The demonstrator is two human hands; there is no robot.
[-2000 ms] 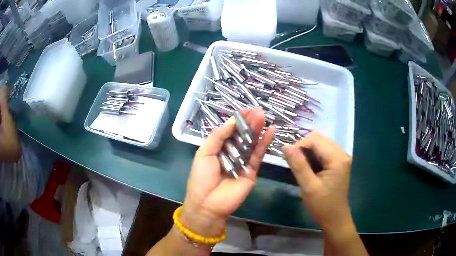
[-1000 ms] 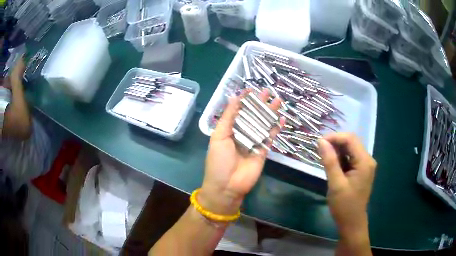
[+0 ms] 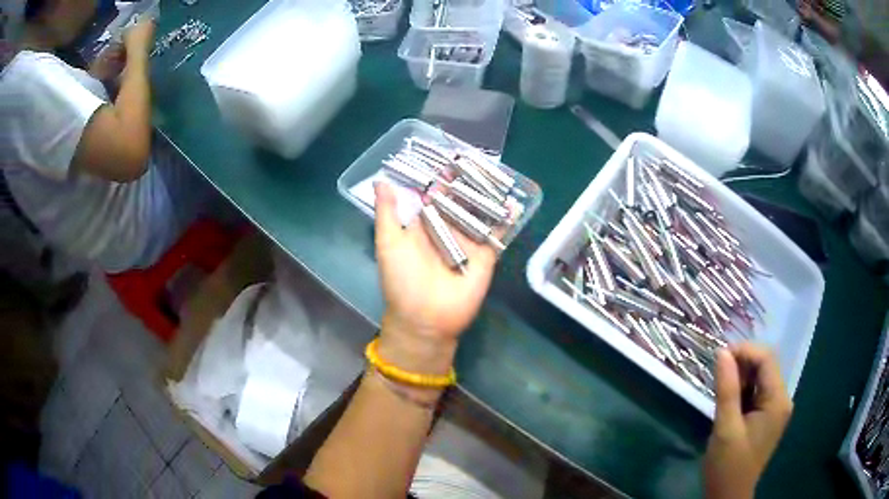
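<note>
My left hand (image 3: 434, 278), palm up with a yellow bracelet at the wrist, holds several silver metal cylinders (image 3: 466, 212) over the near side of the clear packing box (image 3: 353, 187). More cylinders and some white liner show in the box, partly hidden by my hand. The white parts tray (image 3: 794, 283) on the right holds a loose heap of cylinders (image 3: 638, 255) with red leads. My right hand (image 3: 746, 409) is at the tray's near right edge, fingers curled; whether it holds anything is hidden.
Frosty stacked tubs (image 3: 288, 83) stand back left. A grey scale plate (image 3: 468, 119), white roll (image 3: 546, 66), steel ruler (image 3: 597, 127) and small-parts tub (image 3: 444, 58) lie behind the box. A seated person (image 3: 73, 146) is at left. A second tray (image 3: 872, 429) is far right.
My view has turned left. My left hand has moved from in front of the parts tray to over the packing box with the cylinders. My right hand stays by the tray.
</note>
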